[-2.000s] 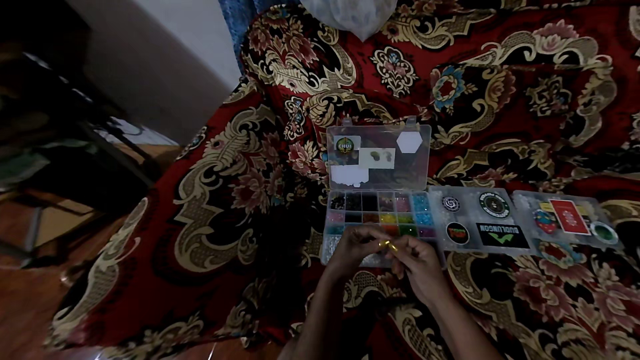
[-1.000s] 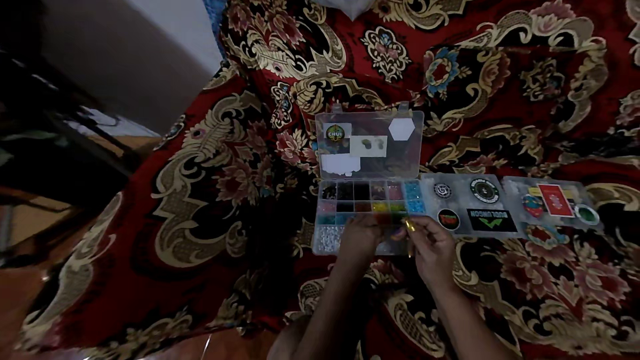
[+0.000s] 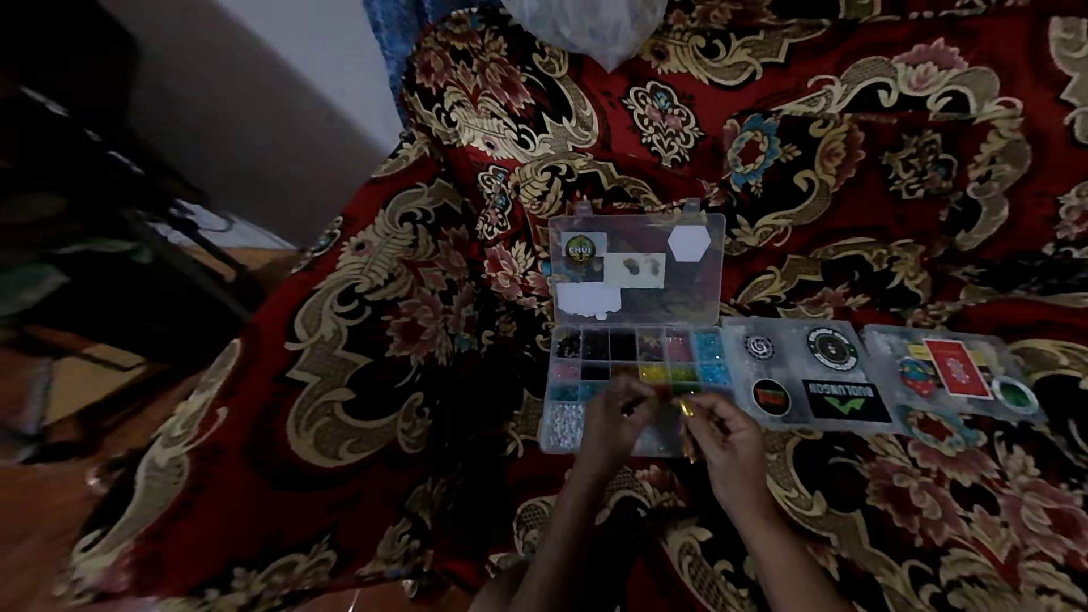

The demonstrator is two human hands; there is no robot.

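Note:
An open clear plastic compartment box (image 3: 552, 374) of small coloured beads lies on the patterned cloth, its lid (image 3: 637, 308) standing up behind. Over its front compartments, my left hand (image 3: 622, 421) has thumb and fingertips drawn together; whether something thin is between them is too dark to tell. Close on its right, my right hand (image 3: 722, 433) pinches a small shiny gold-coloured item (image 3: 687, 410), with more of it hanging below the fingers. My hands hide part of the front rows.
Right of the bead box lie two closed clear cases, one with round stickers (image 3: 833, 350), the other with a red card (image 3: 960, 369). A translucent plastic bag (image 3: 591, 25) sits at the top. Dark furniture (image 3: 153, 212) stands at far left.
The gold-coloured item, held up between both hands two seconds ago, is now at my right fingertips, and my left hand has come slightly away from it. The box stays open.

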